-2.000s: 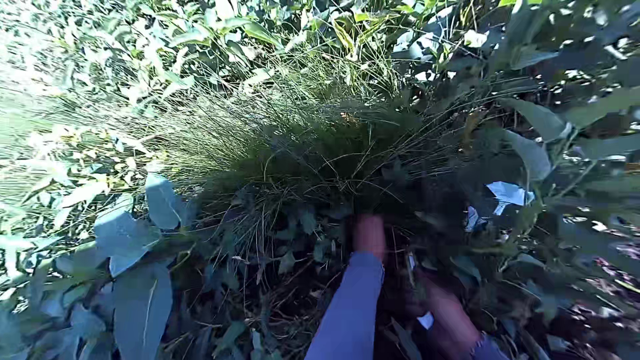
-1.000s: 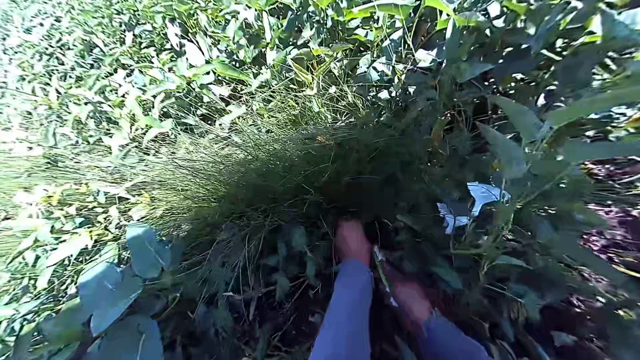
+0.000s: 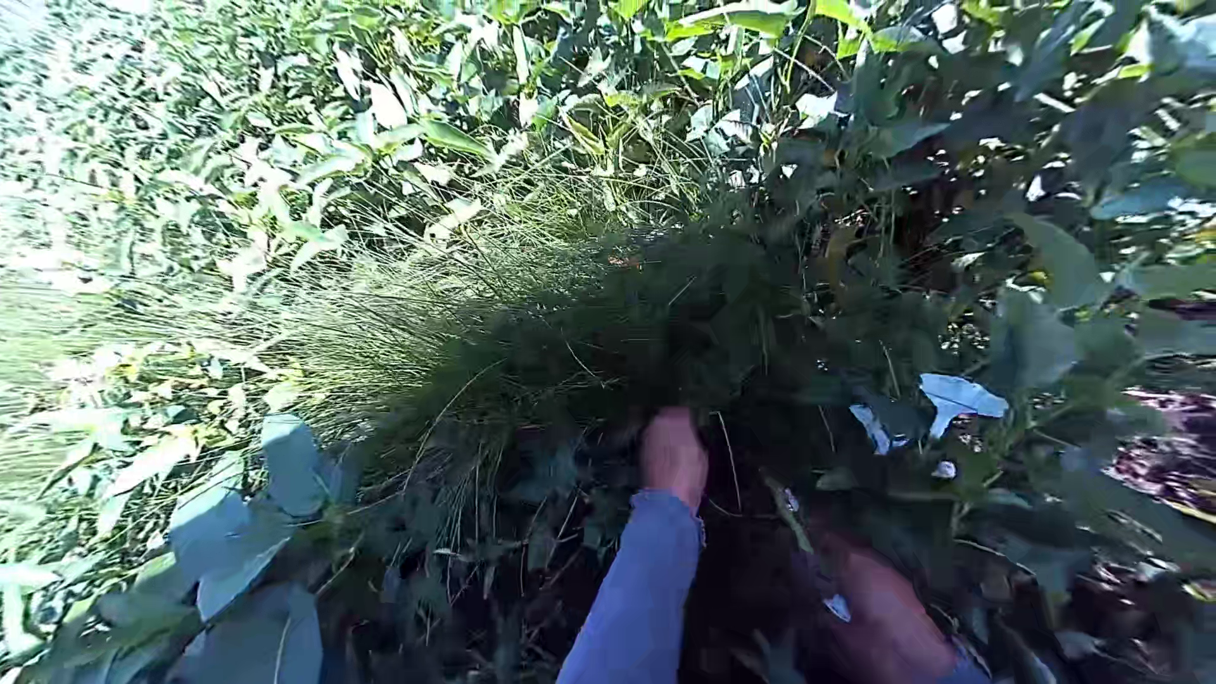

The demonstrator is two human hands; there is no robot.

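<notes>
My left hand (image 3: 674, 451), below a blue-grey sleeve, reaches into the shaded base of a clump of thin, fine-bladed grass (image 3: 408, 332). Its fingers are hidden among the dark blades, so its grip cannot be seen. To the right and lower, my right hand (image 3: 879, 594) is blurred and in deep shade, low among the stems, its fingers also hidden. A pale green stem (image 3: 790, 513) slants just beside and above the right hand; whether the hand touches it is unclear.
Broad-leaved green plants (image 3: 427, 123) grow densely behind the grass. Large leaves (image 3: 237, 532) stand at the lower left. Sunlit leaf patches (image 3: 959, 399) show on the right, with brownish ground (image 3: 1178, 446) at the right edge.
The pale green stem now shows beside my right hand, where it did not show plainly two seconds ago. My left hand remains at the base of the grass. The view has shifted somewhat.
</notes>
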